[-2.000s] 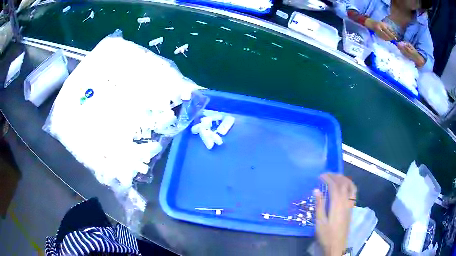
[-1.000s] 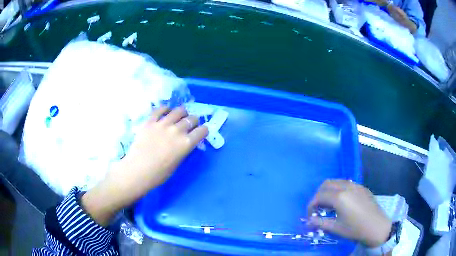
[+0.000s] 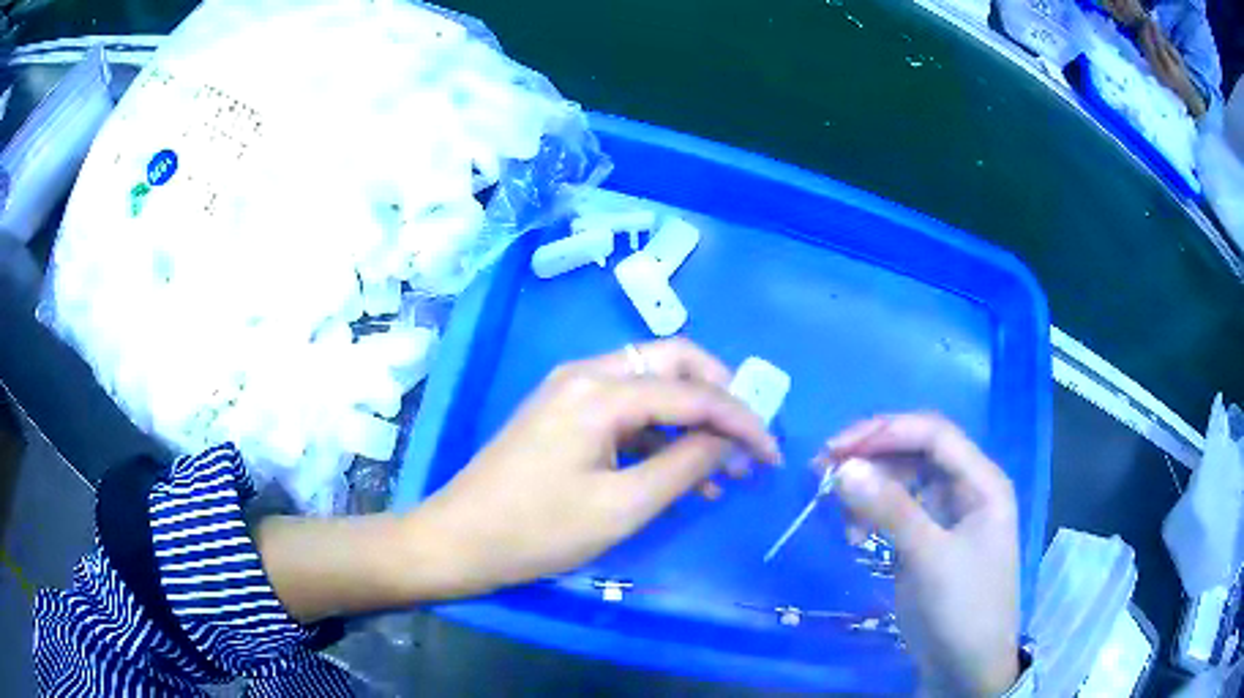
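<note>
My left hand (image 3: 600,464) is over the middle of the blue tray (image 3: 1030,409), its fingers shut on a white housing (image 3: 759,390) that sticks up past the fingertips. My right hand (image 3: 928,525) is just right of it and pinches a thin silvery stem (image 3: 801,524) that points down to the left. The stem and housing are apart. Several white housings (image 3: 652,293) lie at the tray's upper left. A few stems with small white collars (image 3: 613,590) lie along the near edge; more are partly hidden beside my right hand.
A large clear bag of white housings (image 3: 259,205) stands at the left, overlapping the tray's rim. Clear packs lie at the far left (image 3: 55,143) and right (image 3: 1085,600). The green belt (image 3: 819,123) curves behind. Another person's hands (image 3: 1166,55) show at the top right.
My left hand has moved right from the housings at the tray's upper left and now holds one. My right hand has lifted a stem from the near right corner. The view has shifted.
</note>
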